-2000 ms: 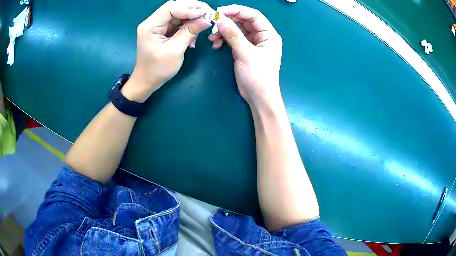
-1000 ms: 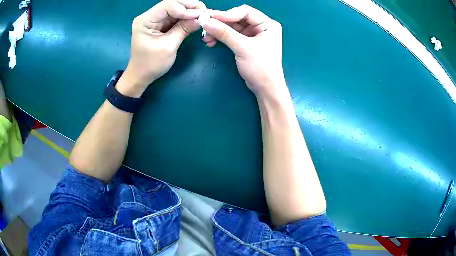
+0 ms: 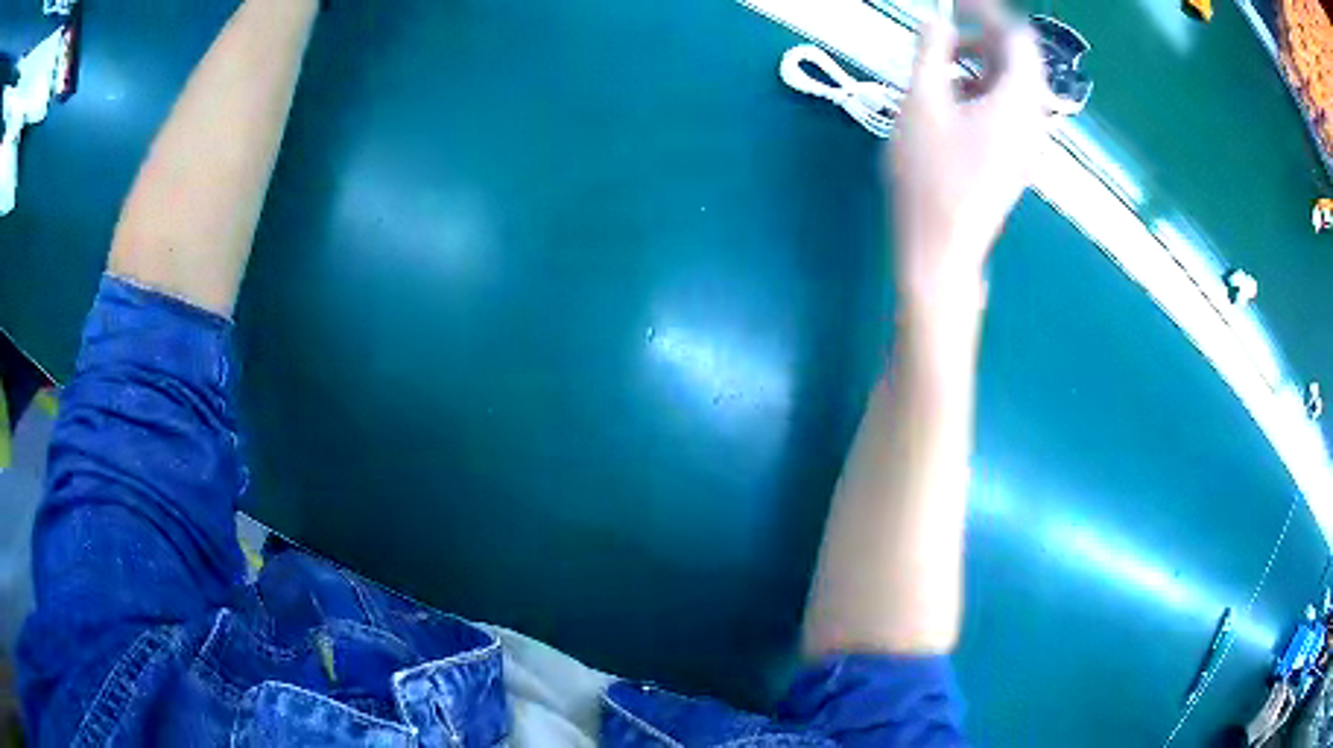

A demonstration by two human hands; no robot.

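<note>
My right hand (image 3: 965, 161) is blurred and reaches over the white stripe at the top right. Its fingertips are smeared, so I cannot tell whether it holds anything. My left hand is cut off by the top edge; only the forearm shows at the upper left. A coiled white cable (image 3: 841, 91) lies just left of my right hand, beside the stripe. A dark and whitish rounded item (image 3: 1063, 66) lies just right of my right fingers. No small white piece is visible between my hands.
The glossy green table (image 3: 585, 365) has a curved white stripe (image 3: 1126, 234). Small white pieces (image 3: 1240, 285) lie along the stripe. A thin dark stick (image 3: 1210, 658) and blue items (image 3: 1305, 643) are at the lower right. An orange item (image 3: 1305, 66) is at the far right. White parts (image 3: 29, 95) lie far left.
My hands were together with a small white piece between them and have separated. My left hand has gone up out of view; my right has moved right and over the stripe. The view has shifted.
</note>
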